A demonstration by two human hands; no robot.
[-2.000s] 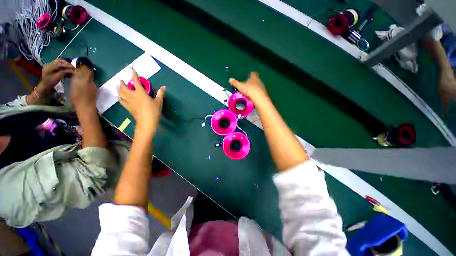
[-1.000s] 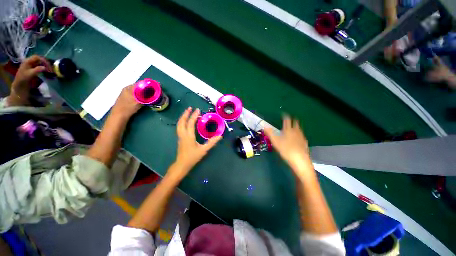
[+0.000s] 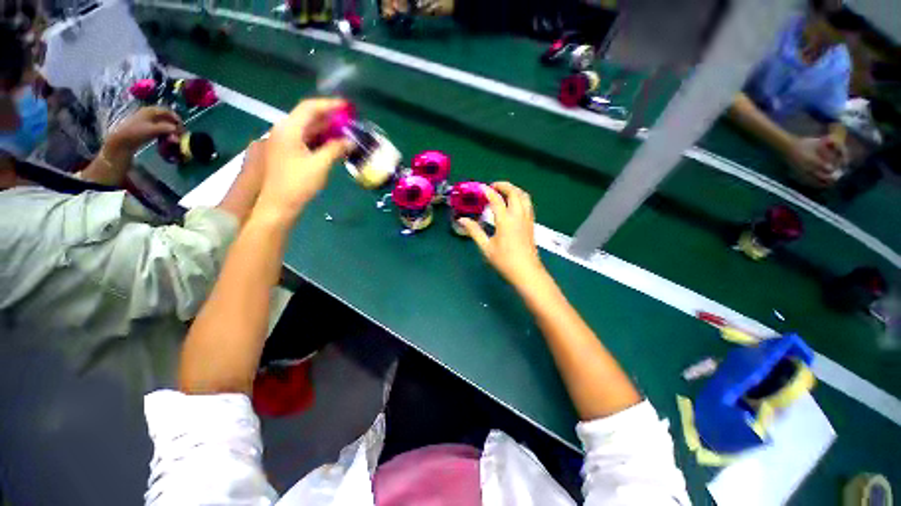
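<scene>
My left hand (image 3: 298, 153) is raised at the upper left of the bench and holds a motor assembly (image 3: 373, 161) by its magenta end. Its pale yellow and black body points right and is blurred. My right hand (image 3: 511, 229) has its fingers around another magenta-ended unit (image 3: 468, 200), which stands on the bench with its ring up. Two more units stand close beside it, one in front (image 3: 413, 193) and one behind (image 3: 432, 166). Thin leads lie around their bases.
A co-worker in a light green sleeve (image 3: 128, 267) sits at left, a hand near a black unit (image 3: 188, 147). A grey post (image 3: 672, 128) rises from the white rail. The blue tape dispenser (image 3: 736, 400), a white sheet (image 3: 780, 460) and a tape roll (image 3: 869, 492) lie at right. Units sit on the conveyor.
My left hand has moved up and left and now holds a unit in the air. My right hand has closed on a unit that now stands upright. The view has tilted up.
</scene>
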